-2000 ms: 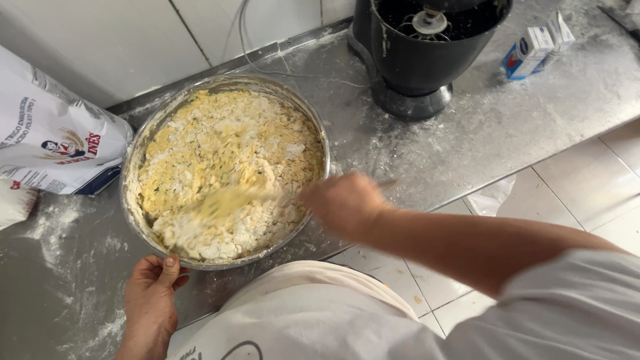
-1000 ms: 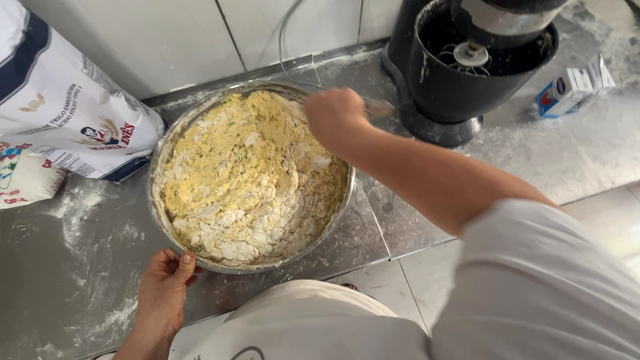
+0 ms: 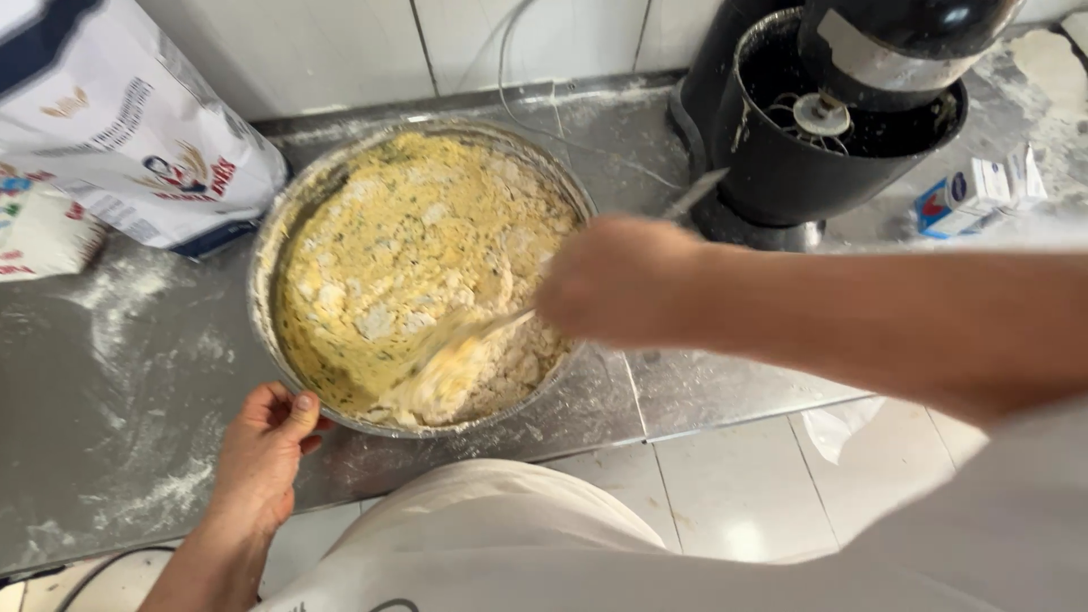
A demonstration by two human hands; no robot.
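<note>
A wide round metal bowl (image 3: 265, 336) on the counter holds yellow dough (image 3: 399, 229) flecked with green, with patches of white flour on it. At the bowl's near left edge, my left hand (image 3: 270, 442) pinches the rim between thumb and fingers. Above the bowl's right side, my right hand (image 3: 616, 280) is closed around a spoon or spatula (image 3: 697, 194), blurred by motion. One end sticks out past the hand towards the mixer; the other, coated in dough, is down in the mix at the near right. Its exact shape is hidden.
A large flour bag (image 3: 161, 144) stands left of the bowl, beside a smaller white bag (image 3: 42, 229). A black stand mixer (image 3: 799, 187) and its cable are at the back right, near a small carton (image 3: 960, 200). The steel counter's (image 3: 102, 382) front edge runs past my body.
My right hand has moved from the bowl's far right rim towards me, and the tool's dough-coated end now shows at the near side. My left hand stays at the rim.
</note>
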